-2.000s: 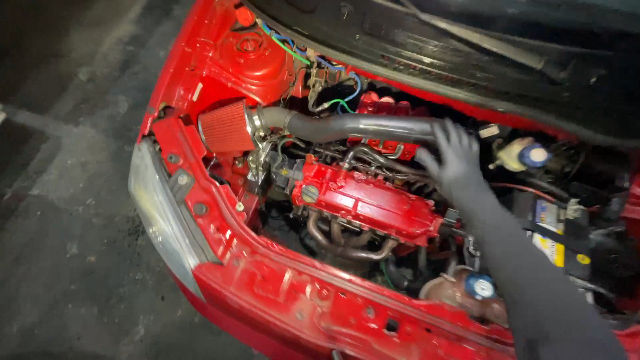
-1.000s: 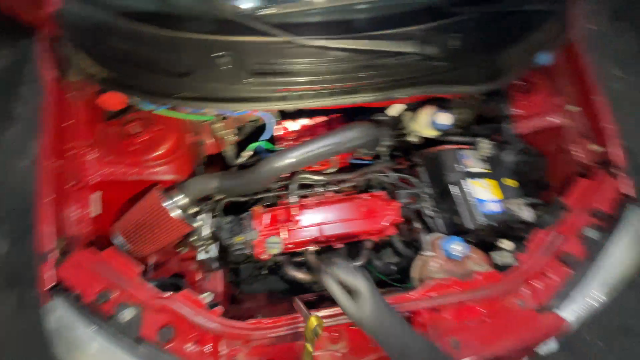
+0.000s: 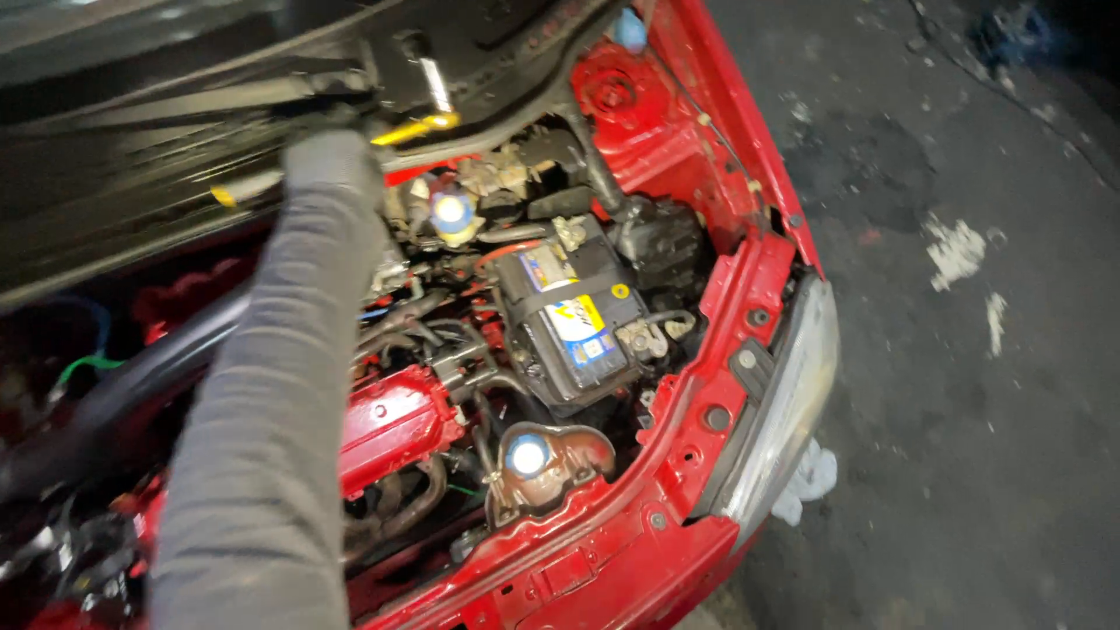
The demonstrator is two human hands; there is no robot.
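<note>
My left hand (image 3: 332,131), in a dark glove below a grey sleeve, reaches over the black cowl at the base of the windshield. Blur and shadow hide its fingers, so its grip cannot be told. Just right of it lies a tool with a yellow handle (image 3: 411,129); a bright metal shaft (image 3: 433,83) shows beside that. Left of the wrist is another light, yellow-tipped item (image 3: 249,188). The sleeve crosses the engine bay and covers part of the dark intake pipe (image 3: 175,346) and the red engine cover (image 3: 394,420). My right hand is out of view.
A black battery (image 3: 573,306) sits beside the engine. A blue-capped brownish coolant tank (image 3: 556,468) is near the front crossmember, and a blue-capped reservoir (image 3: 452,214) near the cowl. The headlight (image 3: 787,385) edges the red body; a pale rag (image 3: 805,481) lies on the floor.
The view has swung toward the battery side. My right hand, earlier over the intake pipe and then near the engine's front, has left view. My left arm has come in over the engine bay.
</note>
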